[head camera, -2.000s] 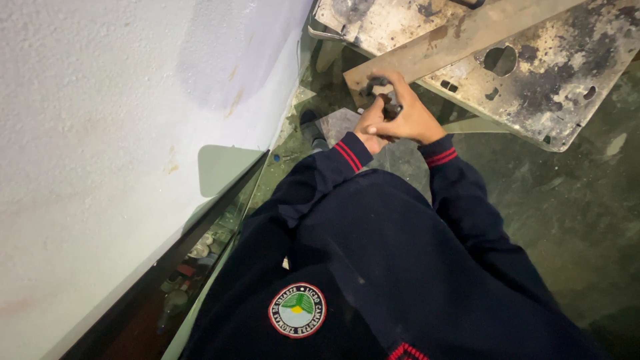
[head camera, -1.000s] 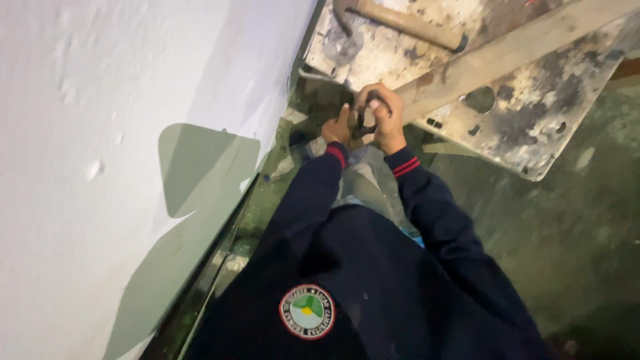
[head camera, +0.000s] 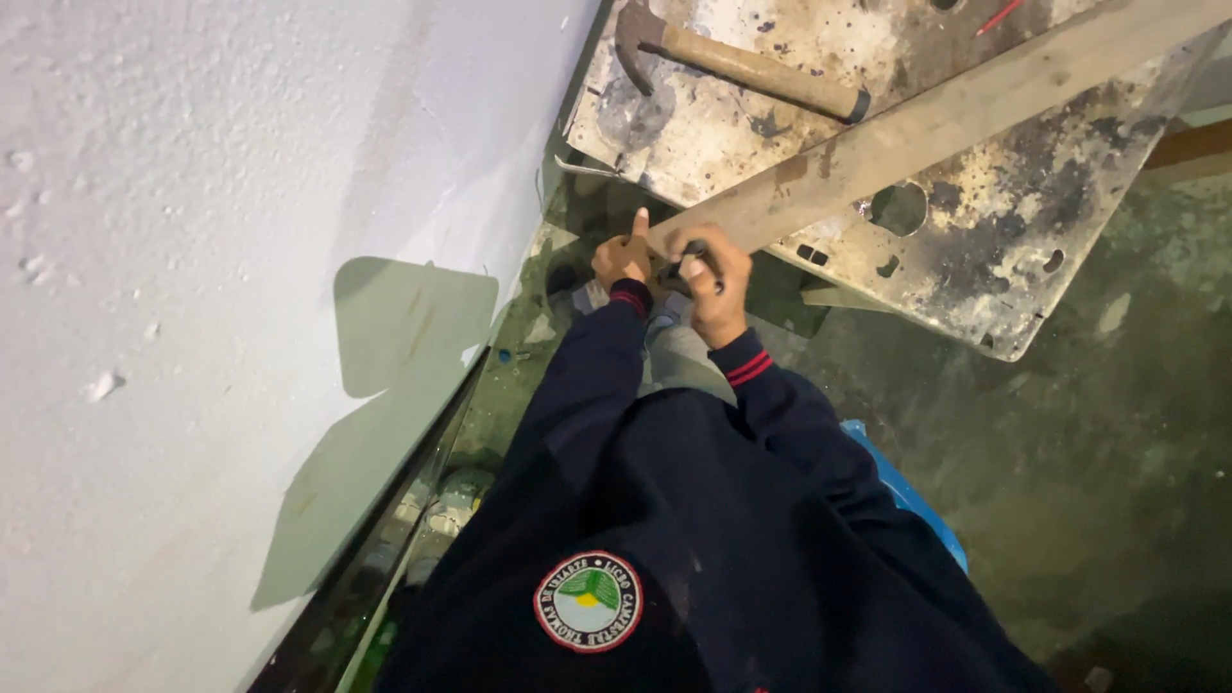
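Note:
A long wooden board (head camera: 924, 135) lies slantwise across a stained, worn tabletop (head camera: 1020, 221), its near end jutting past the table's edge. At that end my left hand (head camera: 624, 258) rests against the wood, index finger pointing up along it. My right hand (head camera: 714, 284) is closed around a small dark object (head camera: 693, 258) beside the board's end; fingers cover most of it, so its kind is unclear. A claw hammer (head camera: 751, 67) with a wooden handle lies on the tabletop beyond the board.
A rough white wall (head camera: 192, 241) rises on the left. On the table's far side is a thin red stick (head camera: 999, 16). Something blue (head camera: 905, 491) shows by my right side, and bottles or jars (head camera: 457, 500) stand low by the wall.
My hands were together around a dark object two seconds ago; now they are apart, the left at the board's end. The view has shifted, showing the whole hammer.

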